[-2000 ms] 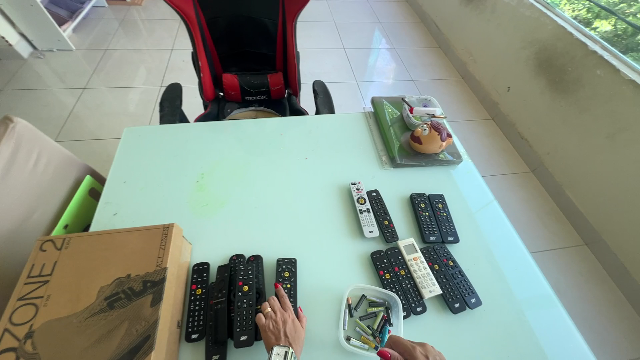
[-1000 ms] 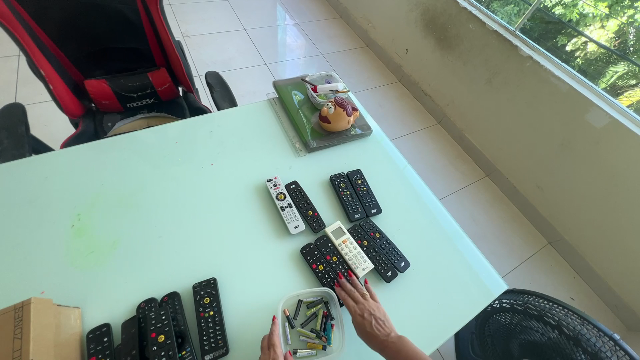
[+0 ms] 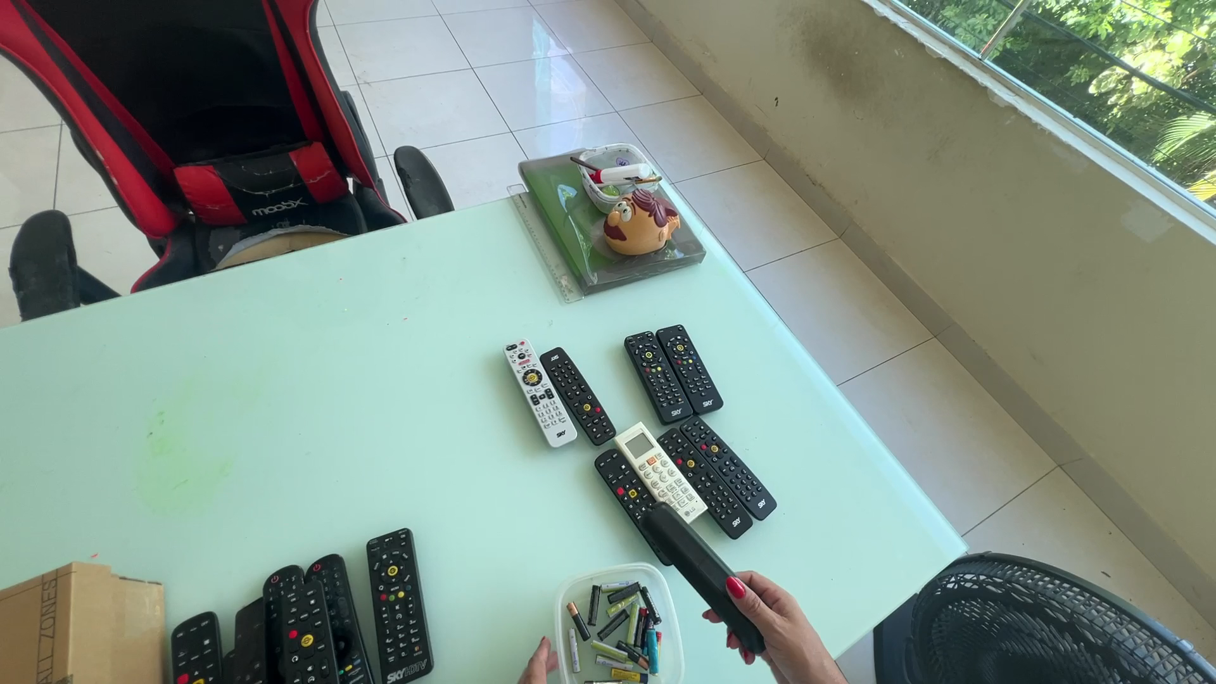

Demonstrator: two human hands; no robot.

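My right hand (image 3: 774, 622) holds a black remote control (image 3: 701, 570) by one end, its plain back facing up, raised over the table beside the battery tub. My left hand (image 3: 539, 660) shows only partly at the bottom edge, just left of the plastic tub (image 3: 673, 608) of loose batteries (image 3: 613, 622); whether it touches the tub is unclear. Above the held remote lie a black remote (image 3: 627, 489), a cream remote with a small display (image 3: 662, 472) and two black ones (image 3: 717, 475). Farther up are a white remote (image 3: 540, 391), a black one beside it (image 3: 578, 394) and another black pair (image 3: 673, 373).
Several black remotes (image 3: 309, 632) lie at lower left beside a cardboard box (image 3: 76, 622). A green folder (image 3: 560, 204) with a toy head (image 3: 638, 225) and a small container (image 3: 608, 157) sits at the far corner. A red-black chair (image 3: 218, 123) and a black fan (image 3: 1054, 617) stand nearby.
My right hand has picked up a black remote from beside the cream one and moved it toward the lower right. My left hand was at the remotes on the left two seconds ago. The view has swung right.
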